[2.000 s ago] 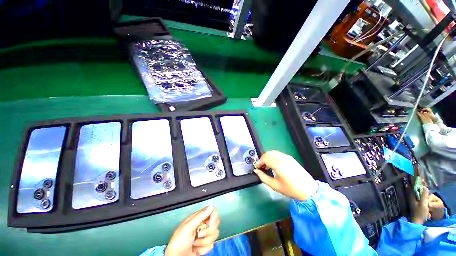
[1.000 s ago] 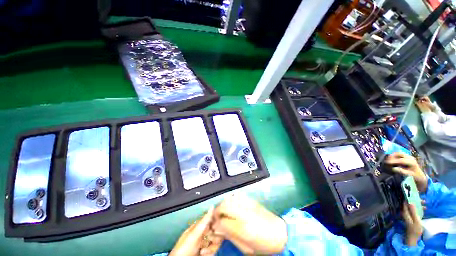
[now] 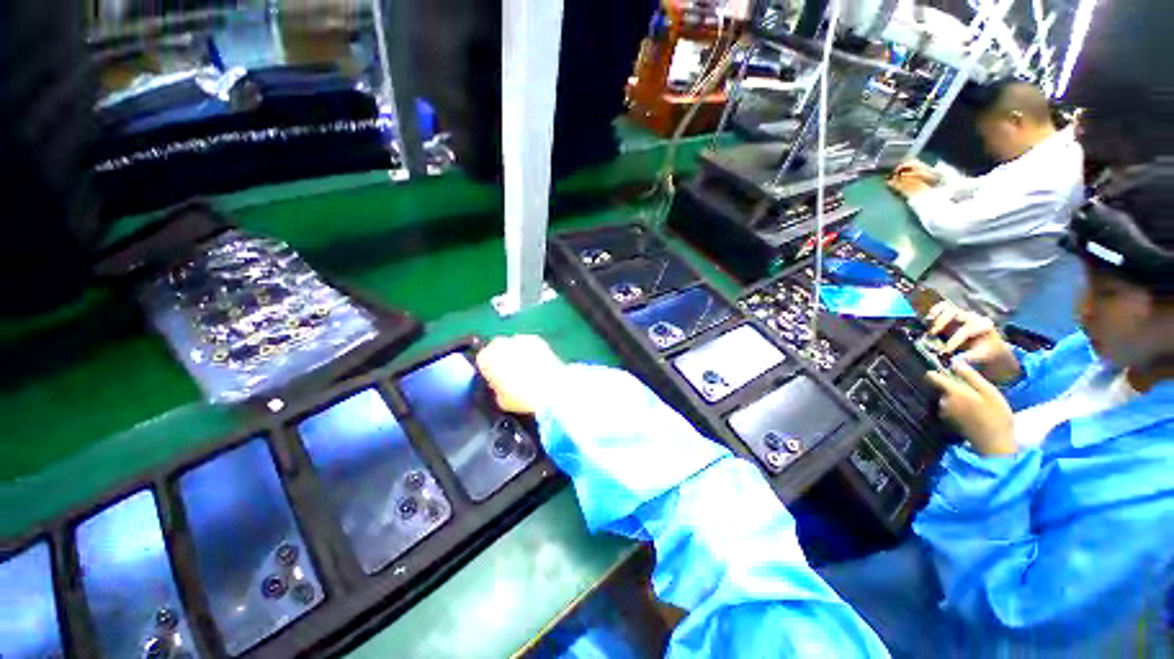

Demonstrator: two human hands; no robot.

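A black foam tray (image 3: 332, 525) holds several shiny blue-grey phone back covers side by side, each with round camera circles at its lower right corner. My right hand (image 3: 518, 373) reaches to the upper right corner of the tray, over the top edge of the rightmost phone back cover (image 3: 461, 418). Its fingertips point down and are partly hidden by the hand, so I cannot tell whether they grip anything. My left hand is not in view.
Bagged lens parts (image 3: 258, 315) lie in a tray behind. A white metal post (image 3: 528, 167) stands beyond my hand. Another foam tray with covers (image 3: 760, 415) lies to the right. A person in a blue smock (image 3: 1069, 476) and one in a white smock (image 3: 1011, 187) work further right.
The view has turned right and up, so the tray appears lower left. My right hand has moved from beside my left hand to the tray's far right corner. My left hand has left the picture.
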